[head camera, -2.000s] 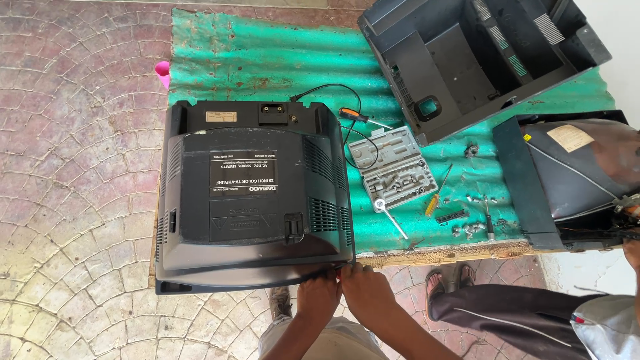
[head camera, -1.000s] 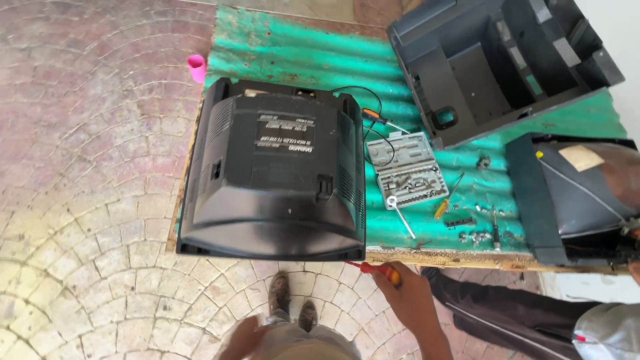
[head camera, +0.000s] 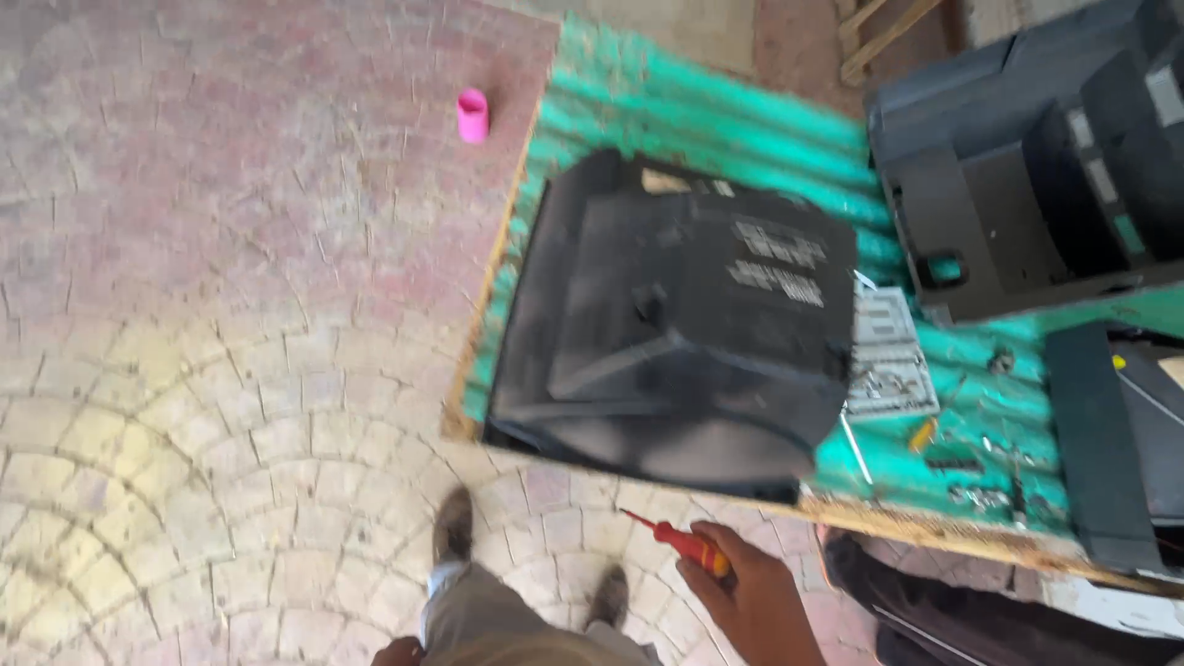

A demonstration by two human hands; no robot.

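Observation:
My right hand [head camera: 745, 592] is closed around the red and yellow handle of a screwdriver [head camera: 689, 546], its red shaft pointing up and left, just off the table's near edge. Only part of my left hand [head camera: 400, 651] shows at the bottom, beside my trouser leg; its fingers cannot be made out. A black CRT television [head camera: 684, 305] lies with its back cover up on the green corrugated sheet [head camera: 638, 83] that covers the table. A grey socket set case [head camera: 893, 351] is open at its right, partly hidden by it.
A removed black television back cover [head camera: 999, 203] lies at the upper right. Below it is an opened television [head camera: 1091, 444]. A yellow-handled screwdriver [head camera: 922, 435], a ratchet [head camera: 858, 449] and small metal parts lie between. A pink cup [head camera: 473, 116] is beyond the left edge. A person's dark-clothed leg [head camera: 980, 592] is at lower right.
My hands were together at the television's near edge; they are now apart, the right one holding the red screwdriver away from the edge. The television sits turned compared with before. The view has shifted left.

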